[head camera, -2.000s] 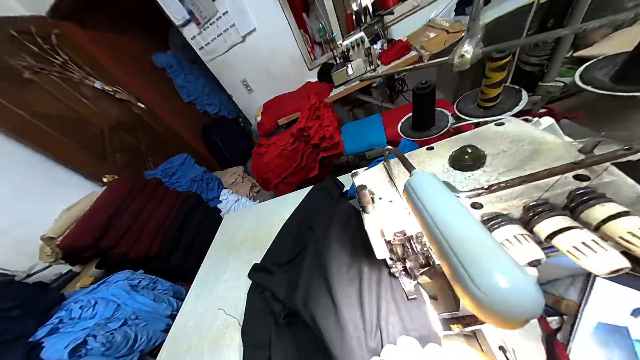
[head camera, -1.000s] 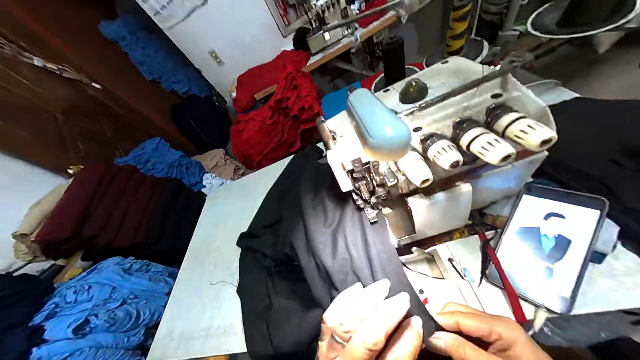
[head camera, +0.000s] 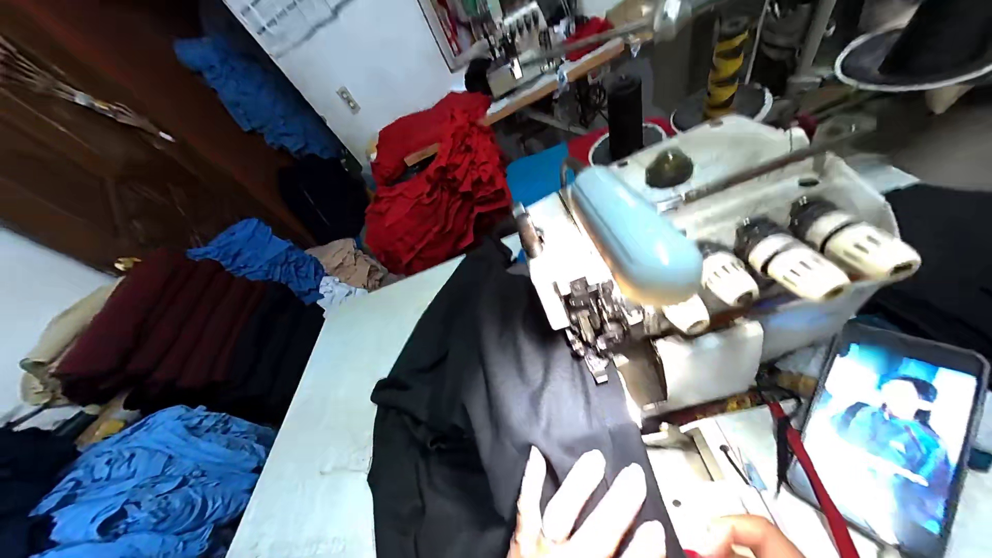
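Note:
Black fabric (head camera: 496, 387) lies on the white table and runs up to the presser foot (head camera: 597, 368) of a white overlock sewing machine (head camera: 635, 240). My left hand (head camera: 593, 511) rests on the fabric below the foot, fingers spread and palm down, nothing gripped. At the lower edge, right of the fabric, is my right hand (head camera: 748, 539). It is blurred and mostly cut off by the frame; its fingertips are near the fabric's right edge, and its grip cannot be made out.
A phone with a lit screen (head camera: 891, 442) and a red strap (head camera: 818, 480) lie right of the machine. Red fabric (head camera: 442, 186) is heaped behind the table (head camera: 318, 434). Blue fabric (head camera: 163, 480) and maroon folded cloth (head camera: 170, 325) are piled at left. Thread cones (head camera: 625, 116) stand behind the machine.
Two seconds ago only pale fingertips showed at the lower edge; both hands are now in view. Since one second ago my left hand's fingers have spread, and the right hand shows less.

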